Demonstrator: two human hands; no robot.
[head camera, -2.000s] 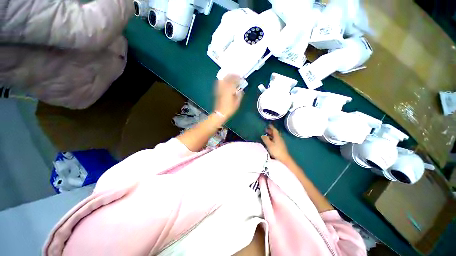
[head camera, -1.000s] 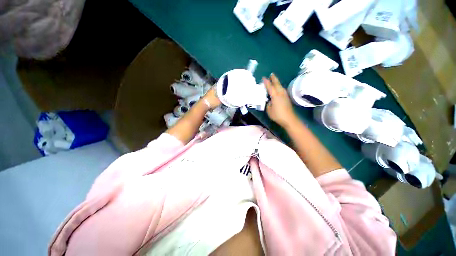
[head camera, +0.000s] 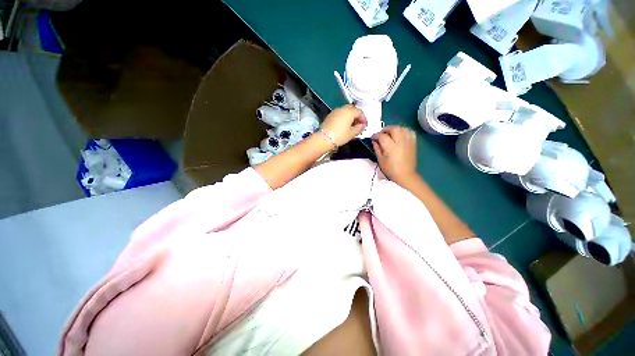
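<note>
A white security camera (head camera: 371, 66) lies on the green bench mat, its round head away from me and its neck and foot towards me. Two thin white antennas angle out beside the head. My left hand (head camera: 344, 125) is at the left side of the foot, fingers pinched against it. My right hand (head camera: 397, 149) is at the right side of the foot, fingertips close together. Whether a small part is between the fingers of either hand cannot be seen.
A row of white cameras (head camera: 505, 147) stands on the bench at right. More cameras with labelled brackets (head camera: 550, 66) lie behind. A shallow carton tray (head camera: 585, 292) is at lower right. A deep carton (head camera: 230, 104) with white cameras and a blue bin (head camera: 150, 164) are at left.
The camera has gone from being held sideways between my hands to lying with its head away from me. Both hands have moved to its foot. The view has shifted left.
</note>
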